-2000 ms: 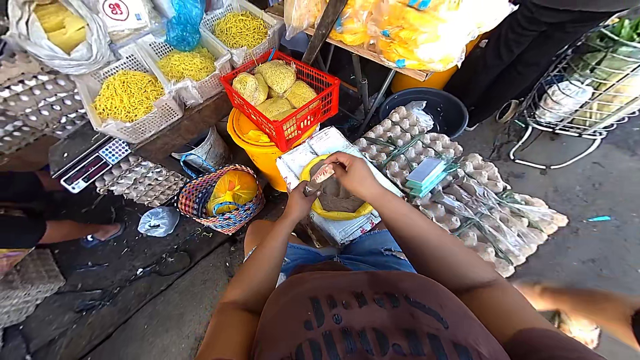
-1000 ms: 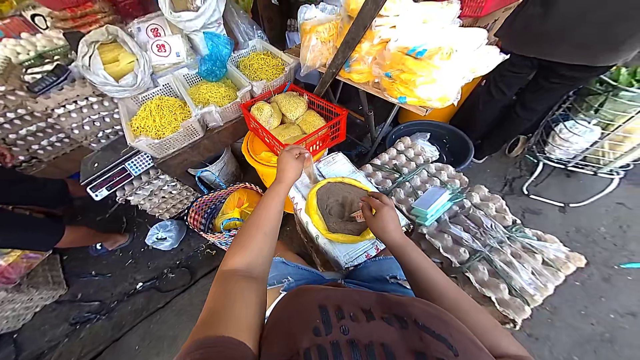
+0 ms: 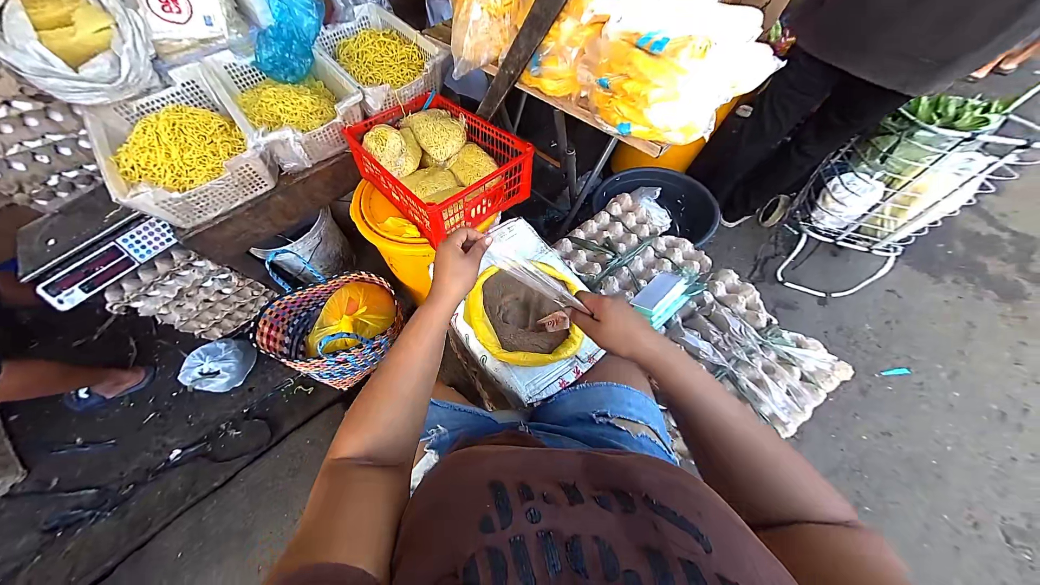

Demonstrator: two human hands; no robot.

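Note:
A clear plastic bag (image 3: pixel 532 278) is stretched between my two hands, over a yellow-rimmed bag (image 3: pixel 494 345) of grey-brown powder. My left hand (image 3: pixel 460 258) pinches one end beside the front corner of the red crate. At the other end my right hand (image 3: pixel 609 322) grips the plastic at the right side of the yellow rim. On the powder (image 3: pixel 516 313) lies a small pinkish packet (image 3: pixel 554 322) with writing. The powder bag sits on a white printed box or sack (image 3: pixel 528 383) in front of my knees.
A red crate (image 3: pixel 487 199) of noodle bundles rests on a yellow bucket (image 3: pixel 398 264). A woven basket (image 3: pixel 280 325) stands left, below white noodle crates (image 3: pixel 187 207) and a scale (image 3: pixel 101 264). Egg trays (image 3: pixel 731 325) and a small box stack (image 3: pixel 660 294) lie right. Behind stand a black basin (image 3: pixel 674 191) and a person (image 3: pixel 812 106).
My hands were together over the powder two seconds ago, then apart, the right at the packet. Now they hold clear plastic between them, and the packet lies on the powder.

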